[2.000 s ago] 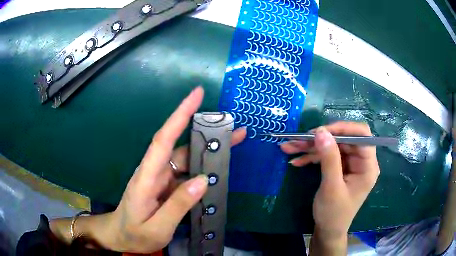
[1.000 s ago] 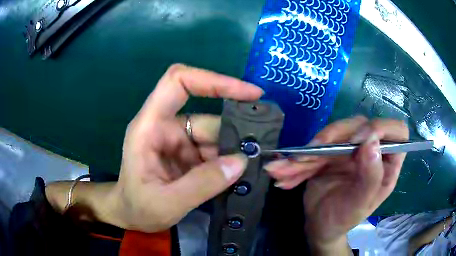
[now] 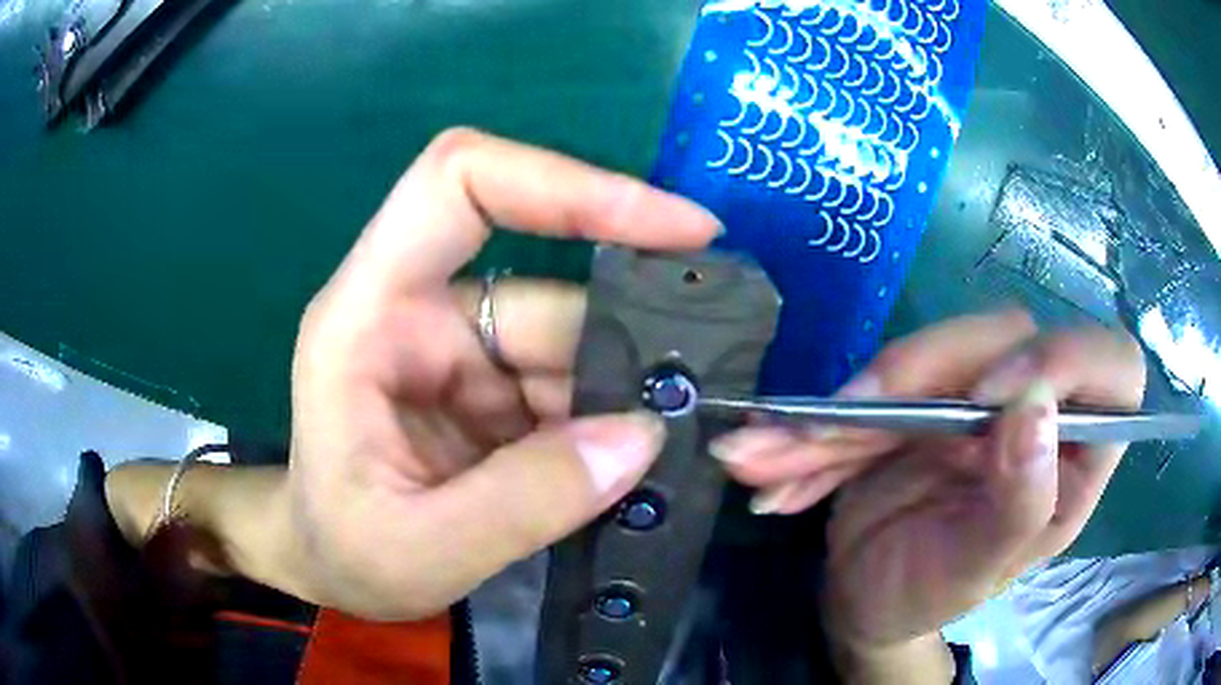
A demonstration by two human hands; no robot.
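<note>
My left hand (image 3: 442, 388) holds a grey-brown housing strip (image 3: 656, 462) near its top end, thumb on its face beside the top lens and index fingertip at its top edge. Several dark round lenses run down the strip; its lower end is cut off by the picture's edge. My right hand (image 3: 984, 468) holds thin silver tweezers (image 3: 924, 415) like a pen. Their tip is at the right rim of the top lens (image 3: 668, 391), where a pale ring edge shows. Whether a crescent piece is at the tip, I cannot tell. The blue carrier sheet (image 3: 837, 301) lies behind, with rows of pale crescent pieces (image 3: 803, 107).
Other housing strips (image 3: 114, 60) lie at the top left, partly cut off. Wrinkled clear tape (image 3: 1065, 234) is on the green bench (image 3: 268, 174) at the right. A white edge strip (image 3: 1138, 107) runs along the far side. Part of another person's arm (image 3: 1145, 622) shows at the bottom right.
The tweezers have moved from the blue sheet to the strip's top lens. My left hand has raised the strip closer and shifted its grip. The view has moved, so the waiting strips sit nearer the corner.
</note>
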